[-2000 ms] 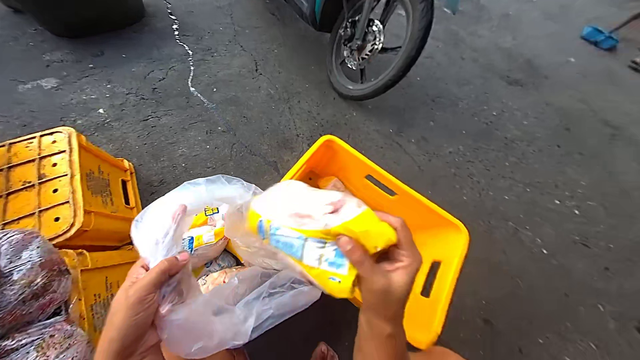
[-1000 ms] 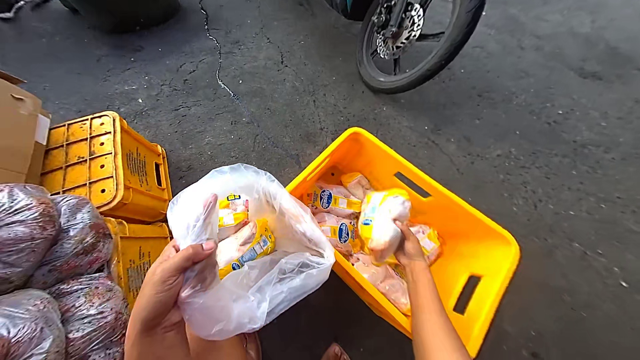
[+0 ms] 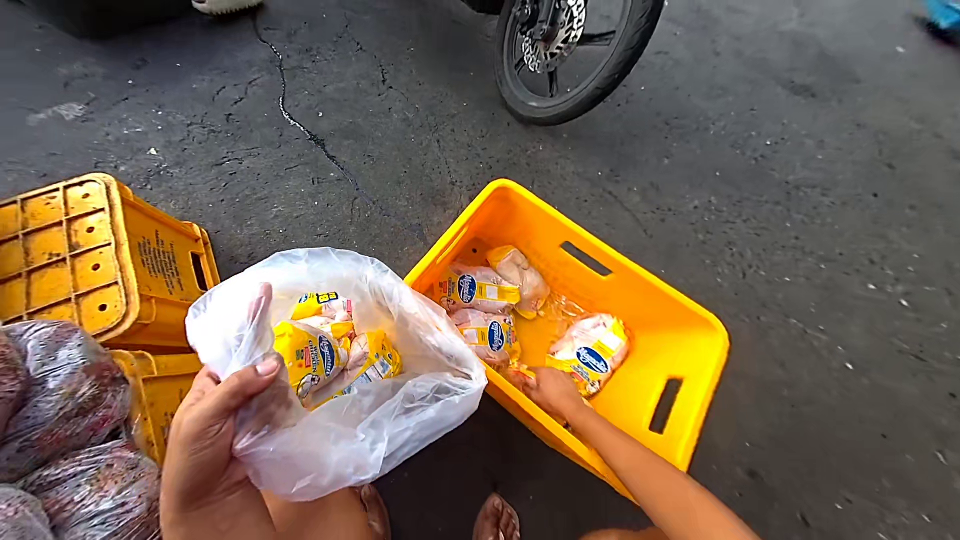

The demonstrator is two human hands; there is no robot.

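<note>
My left hand (image 3: 225, 435) grips the rim of a translucent plastic bag (image 3: 420, 397), which hangs open with several wrapped chickens (image 3: 315, 356) inside. To its right stands a yellow plastic crate (image 3: 660, 322) holding several more packaged chickens (image 3: 484, 289). Down inside the crate, by its near wall, is my right hand (image 3: 555, 394); its fingertips touch a yellow-and-clear wrapper, and whether they are closed on it is hard to see. One packaged chicken (image 3: 592, 352) lies just beyond that hand.
Yellow crates (image 3: 60, 255) are at the left, one upside down. Filled plastic bags (image 3: 67, 397) with reddish contents lie at the lower left. A motorcycle wheel (image 3: 577, 67) stands beyond the crate on dark pavement. My feet (image 3: 496, 517) are at the bottom edge.
Two seconds ago my right hand held a packaged chicken at the bag; one second ago it held one over the crate. Now that hand is down by the crate's near wall. The left hand keeps the bag.
</note>
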